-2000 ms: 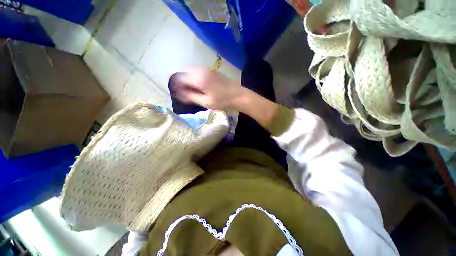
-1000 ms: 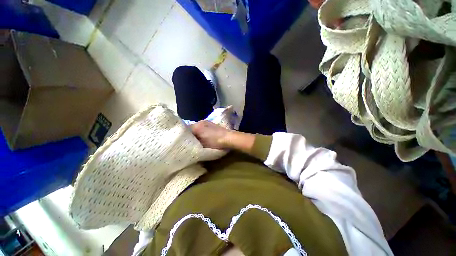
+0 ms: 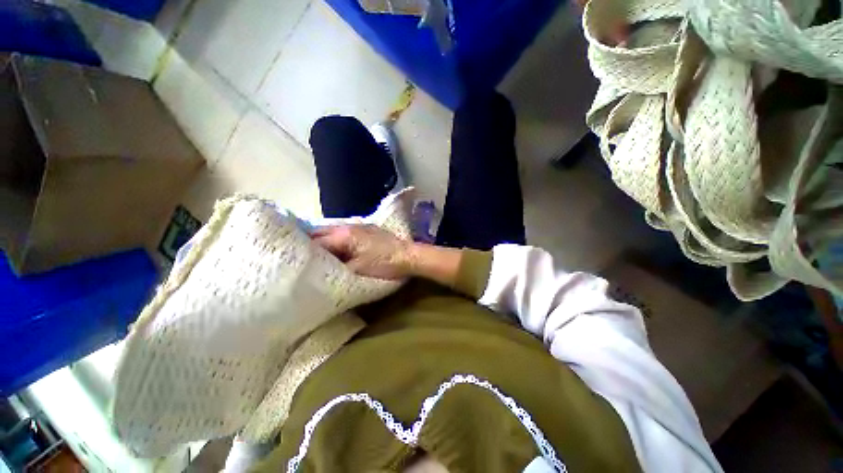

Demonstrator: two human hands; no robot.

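A floppy cream woven straw bag (image 3: 231, 314) lies over my lap and the left side of my apron. Its thicker rim runs along the far left side. A flat cream band (image 3: 305, 369) lies against the apron. My right hand (image 3: 370, 251) pinches the bag's upper edge near the middle, fingers partly hidden by the weave. A little pale-blue lining shows at the edge beside the fingers. My left hand is not seen; only a bit of white sleeve shows below the bag, and the bag covers the rest.
A heap of cream braided straps (image 3: 721, 139) hangs at the upper right. An open cardboard box (image 3: 102, 166) stands at the left by a blue bin (image 3: 74, 314). Another blue bin (image 3: 462, 46) is at the top. My dark-clothed legs are over pale floor tiles (image 3: 259, 55).
My right hand was blurred above the bag, then came down onto its edge and has shifted slightly left. The bag's upper rim has folded and moved a little left.
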